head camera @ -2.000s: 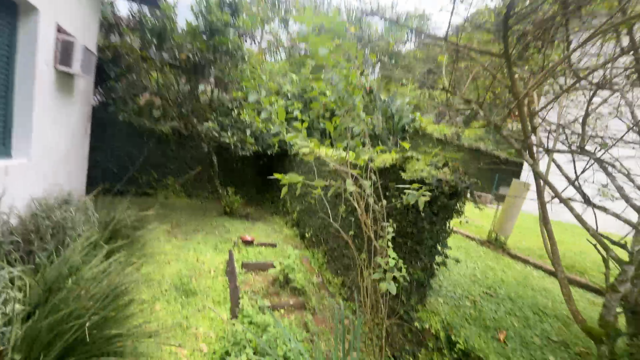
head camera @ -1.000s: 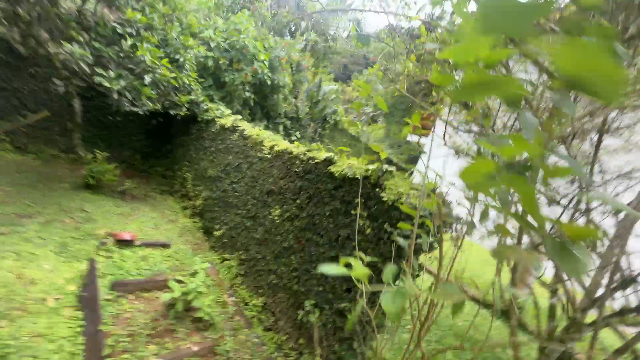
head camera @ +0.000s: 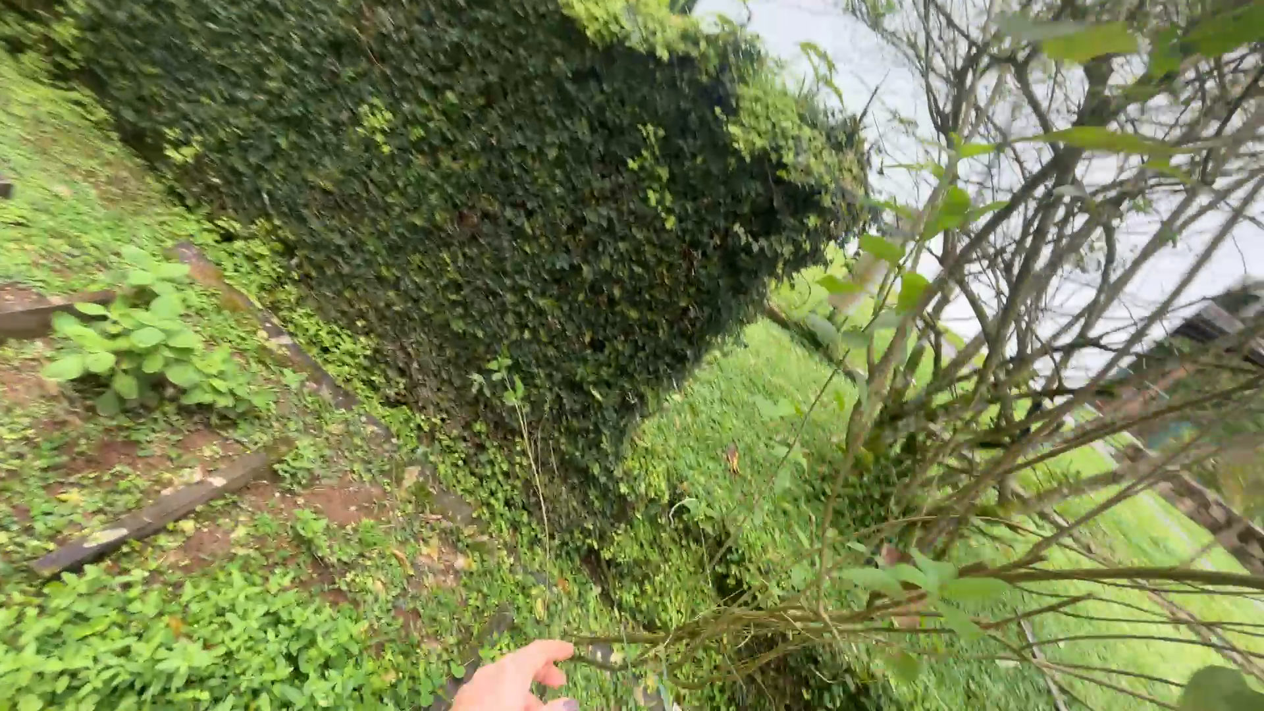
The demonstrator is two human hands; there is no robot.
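Note:
My left hand (head camera: 513,679) shows at the bottom edge, left of the middle, cut off by the frame. Its fingers are bent and point up and to the right. Their tips are beside the thin ends of a bundle of bare stems (head camera: 731,632) of a leggy shrub; whether they grip a stem cannot be told. From the hand the stems run right, towards the shrub's denser branches (head camera: 928,415). Behind the hand rises a hedge or wall covered in dark green leaves (head camera: 513,197). My right hand is out of view.
Wooden edging pieces (head camera: 163,509) lie in the soil at left, near a broad-leaved plant (head camera: 148,341). Low green plants (head camera: 197,642) cover the lower left. Loose branches and leaves reach close in at right, before a grass lawn (head camera: 770,395) and a pale wall (head camera: 829,59).
The view has turned down and right and tilted, with the leafy hedge now much closer. My left hand has come into view at the bottom edge.

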